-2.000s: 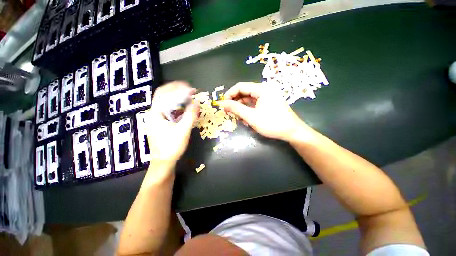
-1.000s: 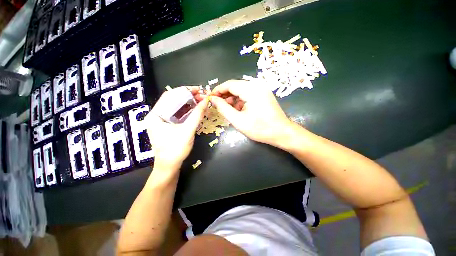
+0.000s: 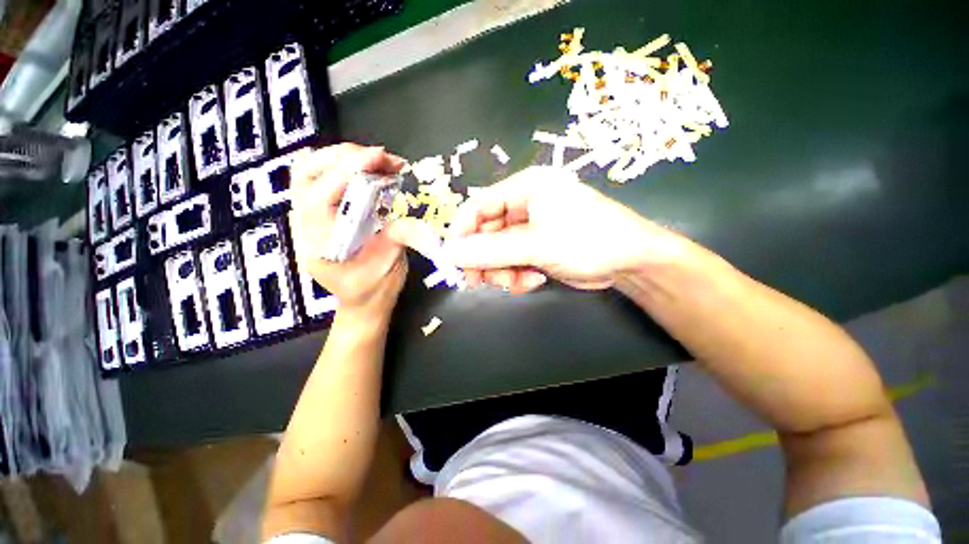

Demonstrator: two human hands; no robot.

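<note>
My left hand point(image 3: 351, 228) is closed around a white plastic housing point(image 3: 360, 217), held tilted on edge above the bench, just right of the black tray. My right hand point(image 3: 531, 234) is to its right, fingers bent, with a small pale strip point(image 3: 421, 238) at its thumb and fingertips, pointing towards the housing. The strip's far end is close to my left hand; I cannot tell if it touches. Small yellow and white offcuts point(image 3: 434, 198) lie behind and between my hands, partly hidden. A pile of white strips with orange ends point(image 3: 648, 112) lies further back to the right.
A black tray point(image 3: 218, 349) with rows of white housings is on the left. A stacked black tray point(image 3: 202, 48) stands behind it. Pale sheets point(image 3: 53, 351) stand at far left. A metal rail point(image 3: 441, 40) runs along the back. One loose offcut point(image 3: 431, 326) lies near the front edge.
The housing in my left hand has turned more on edge. My right hand has moved slightly away and lower, with a pale strip now showing at its fingertips. The camera view has shifted a little.
</note>
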